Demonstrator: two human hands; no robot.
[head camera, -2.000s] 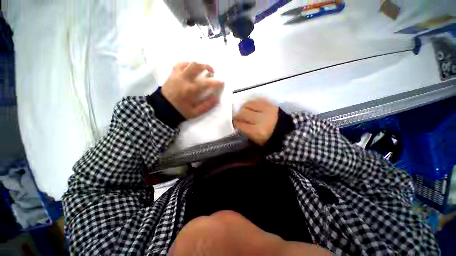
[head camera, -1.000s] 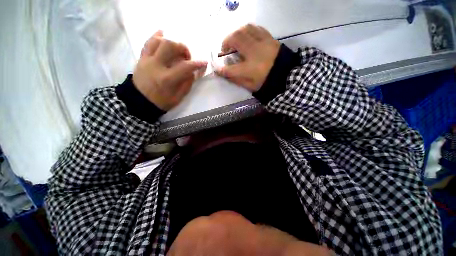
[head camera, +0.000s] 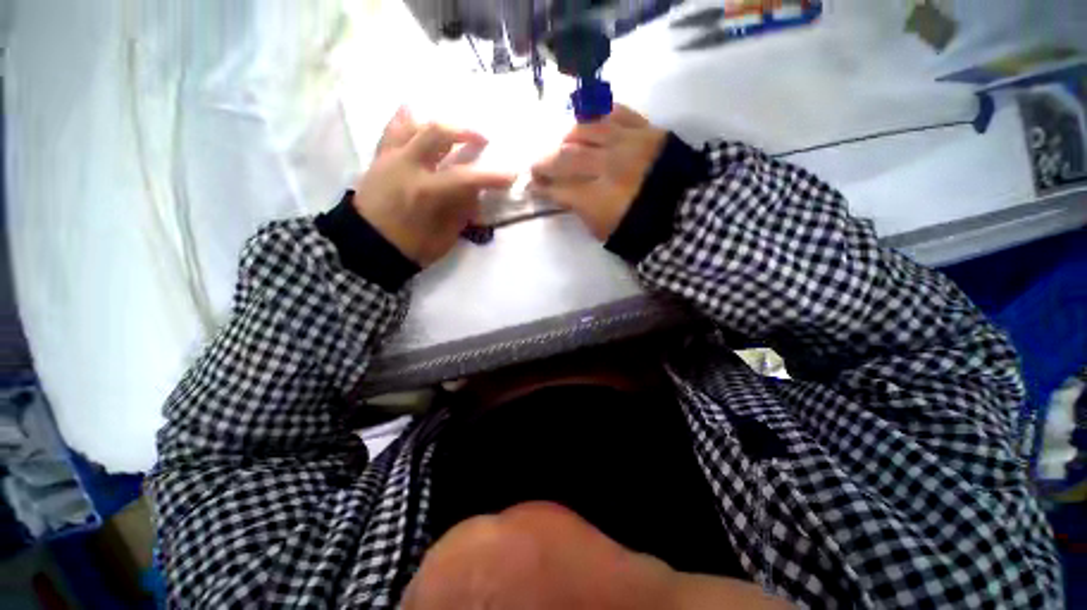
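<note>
My left hand (head camera: 423, 191) is just left of and below the needle area, its thumb and forefinger close together at a white fabric piece (head camera: 510, 161). My right hand (head camera: 600, 167) is beside it, fingertips on the same cloth, just below the blue round part (head camera: 591, 99). The cloth is overexposed against the white machine bed (head camera: 536, 274), so its edges are hard to tell. The sewing machine head (head camera: 542, 24) with its presser foot and needle parts is at the top, cut off by the edge.
A large layered white heap (head camera: 107, 215) covers the left. Orange and blue thread snips (head camera: 757, 17) lie at the upper right. The ruler strip (head camera: 525, 340) runs along the near edge. Blue crates (head camera: 1043, 322) stand below right, and another container is below left (head camera: 48, 465).
The machine head and snips are back in view after the view tilted down. My right hand has moved from lower on the bed up beside the blue part. The hands stay close together.
</note>
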